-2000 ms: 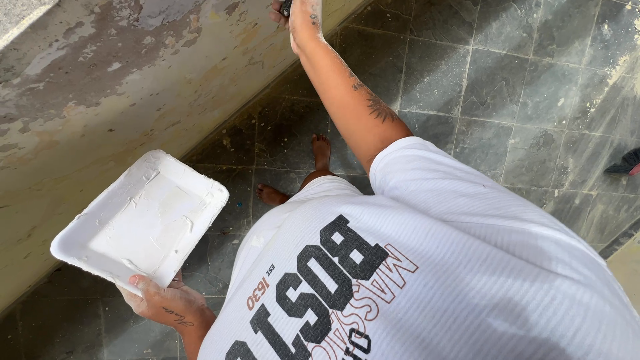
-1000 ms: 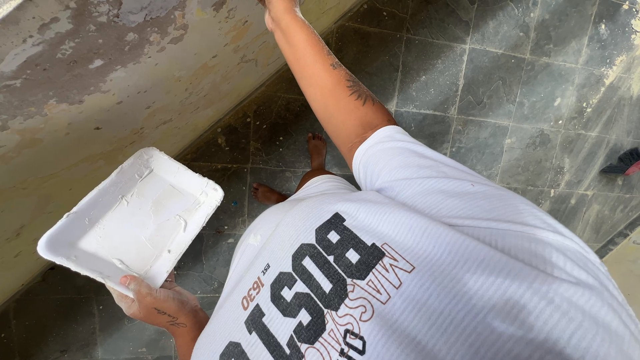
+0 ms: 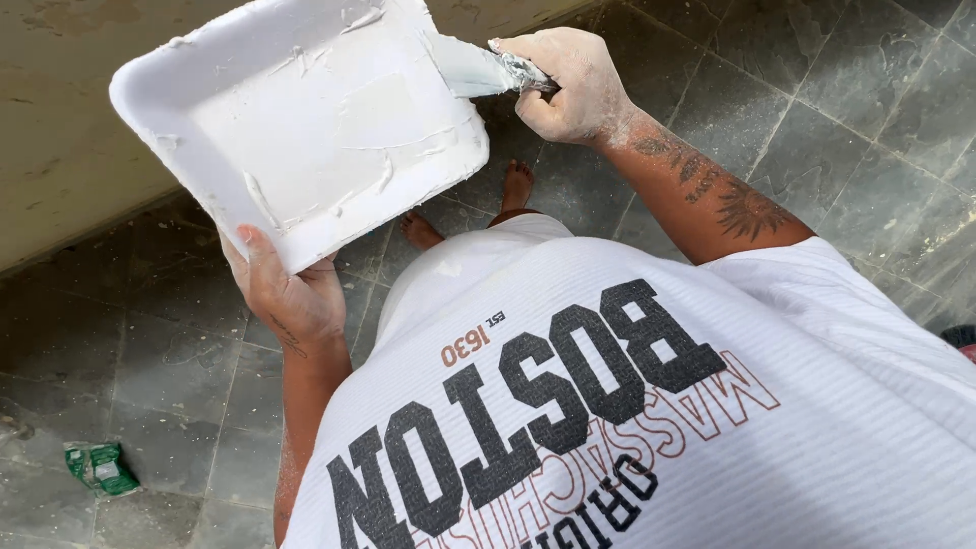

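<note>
My left hand [image 3: 293, 290] grips the near corner of a white tray [image 3: 305, 130], thumb over the rim and fingers beneath. White paste is smeared across the tray's floor and in ridges along its sides. My right hand [image 3: 572, 88] is closed round the dark handle of a putty knife [image 3: 476, 70]. The blade, coated in the same paste, lies against the tray's right edge. White residue covers the fingers of both hands.
A stained, patchy wall [image 3: 69, 130] rises at the upper left. Grey stone floor tiles [image 3: 862, 91] bear white specks. A crumpled green packet [image 3: 101, 467] lies at the lower left. My bare feet [image 3: 518, 184] stand beyond the shirt's hem.
My right hand has come down from the wall side at the top of the view to the tray, bringing the putty knife to its edge. The view has shifted.
</note>
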